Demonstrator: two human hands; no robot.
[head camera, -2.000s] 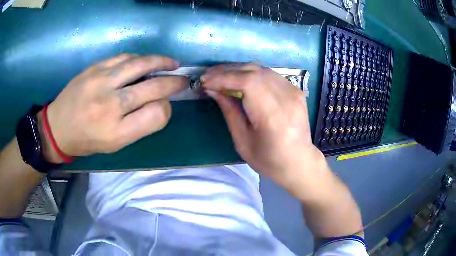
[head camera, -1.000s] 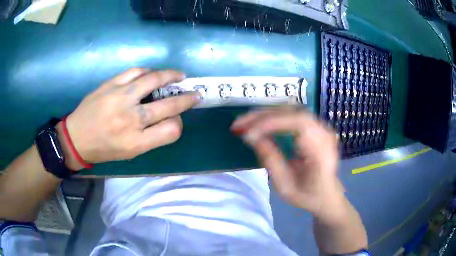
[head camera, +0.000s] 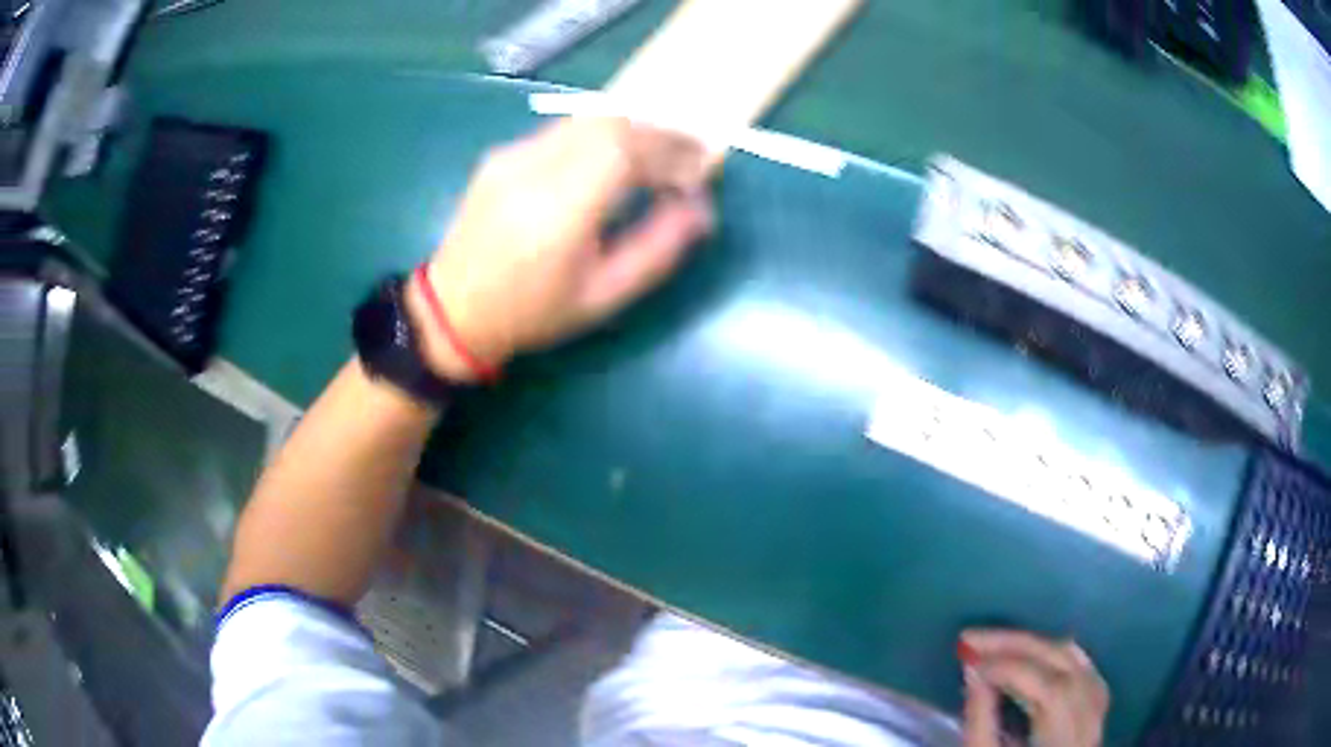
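Note:
The pale six-seat strip (head camera: 1029, 470) lies flat and slanted on the green bench, with small round components in its seats; no hand touches it. My left hand (head camera: 577, 234) is over the near end of the tan board (head camera: 745, 66). Its fingers are blurred, and I cannot tell if they grip the board. The thin white strip (head camera: 788, 151) lies across the board, partly behind my left hand. My right hand (head camera: 1039, 689), cut off by the bottom edge, has its fingers closed around the red-tipped hand tool (head camera: 966, 651); only the red tip shows.
The stacked strips (head camera: 1124, 292) stand beyond the six-seat strip. The component tray (head camera: 1263, 613) is cut off at lower right. A black tray (head camera: 187, 241) lies at the left. A grey strip (head camera: 562, 29) is at the top. Far trays (head camera: 1182, 29) and a white sheet (head camera: 1299, 73) are at upper right.
My left hand has left the six-seat strip and reached to the tan board. My right hand has moved towards the bottom edge. The view has swung left and tilted.

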